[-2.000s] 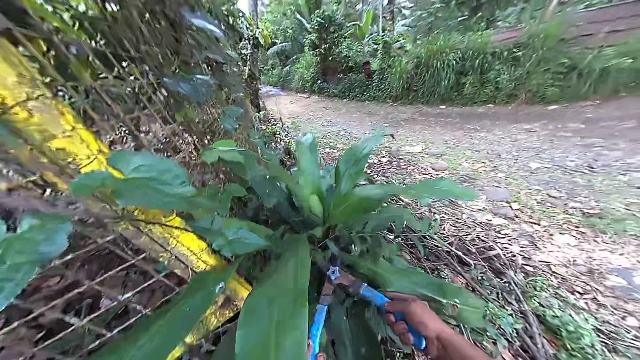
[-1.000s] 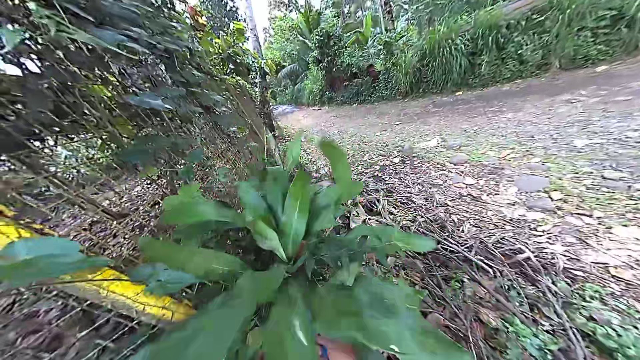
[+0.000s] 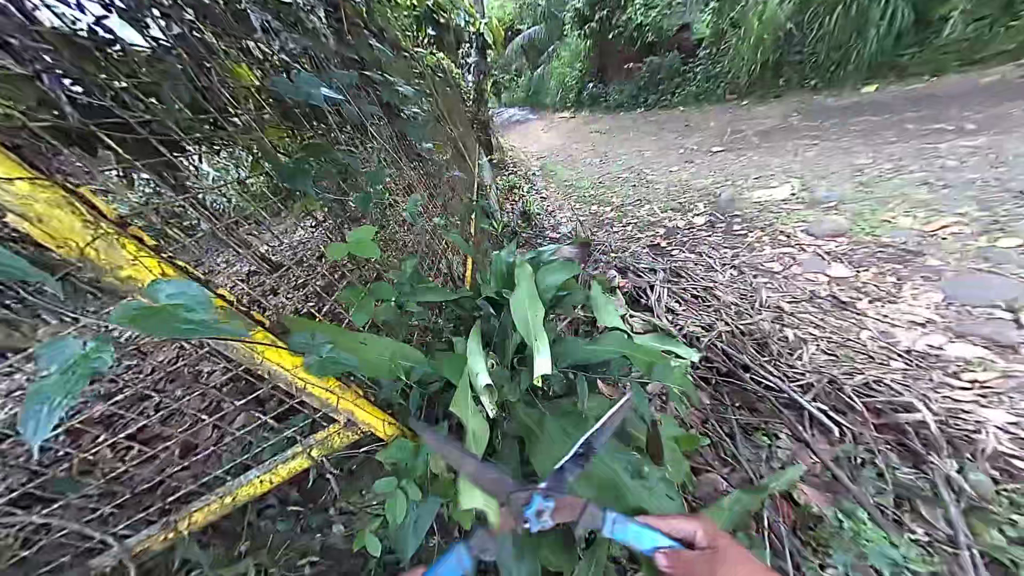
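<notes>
My right hand (image 3: 708, 548) grips the right blue handle of a pair of hedge shears (image 3: 540, 508) at the lower middle of the head view. Only a fingertip of my left hand (image 3: 414, 571) shows at the bottom edge, by the left blue handle; its grip is mostly out of frame. The two metal blades stand wide apart and point forward over a broad-leaved green plant (image 3: 528, 316). Several of its leaves have cut ends, and large leaves lie low behind and beneath the blades.
A wire mesh fence with a yellow-painted metal frame (image 3: 280, 360) runs along the left, with vines through it. Dry twigs and leaf litter (image 3: 744, 320) cover the ground at right, beside a stony dirt road (image 3: 800, 152). Thick greenery borders the road's far side.
The plant's tall leaves, upright in the earlier frames, are now shorter or lying low. The shears, hidden one second ago, show again with blades spread. The view has shifted.
</notes>
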